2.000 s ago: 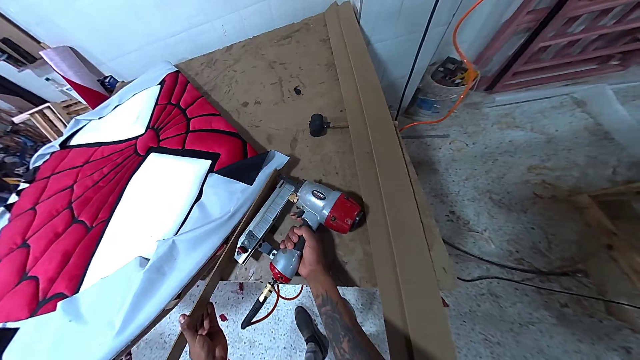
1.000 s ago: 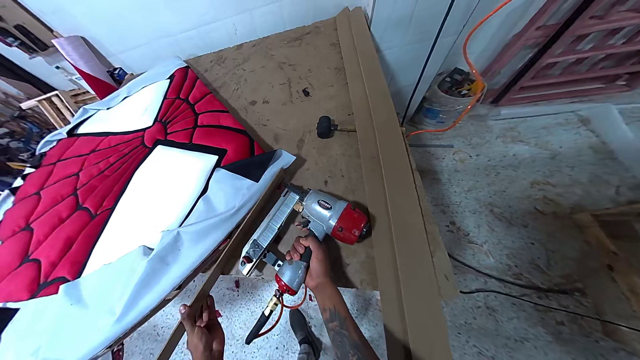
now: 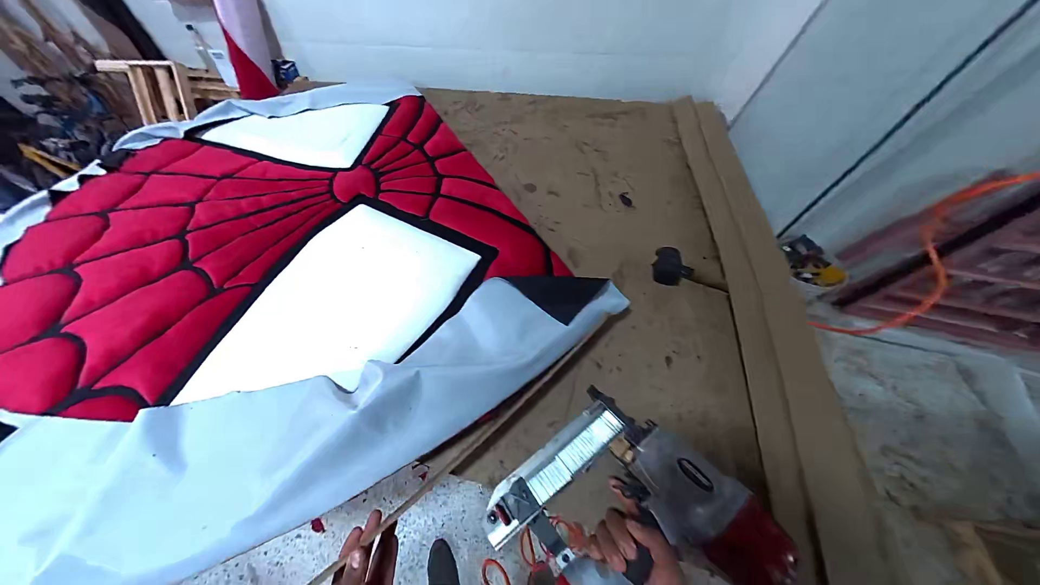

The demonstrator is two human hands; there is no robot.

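My right hand grips the handle of a pneumatic stapler, grey with a red end, whose magazine of staples points down and left. At the bottom, my left hand holds a long thin strip, seemingly cardboard or wood, that runs along the edge of a padded panel. The panel is red fabric with black web lines and two white eye shapes, and its pale backing cloth hangs loose along the near side. Right of the panel, a black-headed mallet lies on the cardboard-covered worktable.
Folded cardboard lines the table's right edge. An orange hose and a bucket of odds and ends are beyond it. A wooden frame and a red and white fabric roll stand behind the panel.
The view has shifted. The stapler and my right hand are now lower and farther from the panel's corner. The strip's face looks narrower, and my left hand still holds it.
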